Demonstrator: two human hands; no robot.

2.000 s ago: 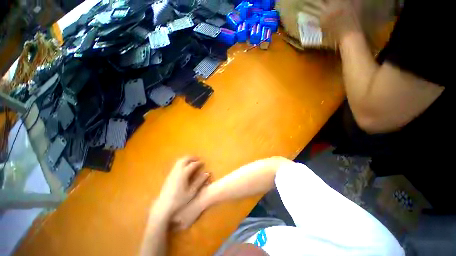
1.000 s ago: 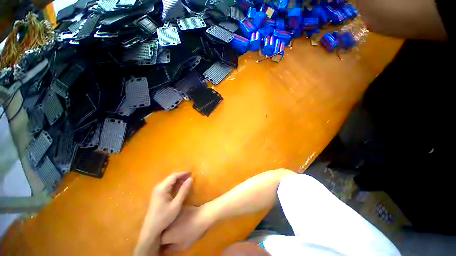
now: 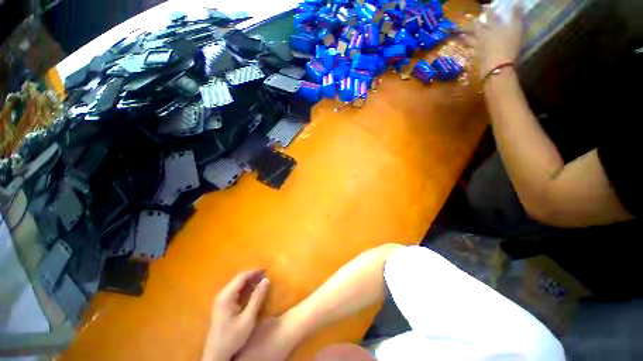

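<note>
My left hand (image 3: 241,304) rests on the orange table (image 3: 310,218) at the lower middle. Its fingers are loosely curled, with a gap at the thumb, and it holds nothing. My right hand (image 3: 264,338) lies across by the left wrist, partly covered and cut off by the bottom edge; its fingers are hidden. A large heap of grey-black perforated plates (image 3: 180,173) lies ahead and to the left of my hands. One black plate (image 3: 125,275) lies at its near edge and another dark plate (image 3: 273,168) at its right edge.
Many blue wrapped blocks (image 3: 352,63) are piled beyond the plates. Tan wire bundles (image 3: 25,113) lie at the far left. At right, another person's arm (image 3: 525,141) reaches to a box at the table's far end. A pale frame (image 3: 32,247) borders the left.
My hands stay together, slightly lower in view. The other person's hand has come back into view, beside a box at upper right. More blue blocks show than two seconds ago.
</note>
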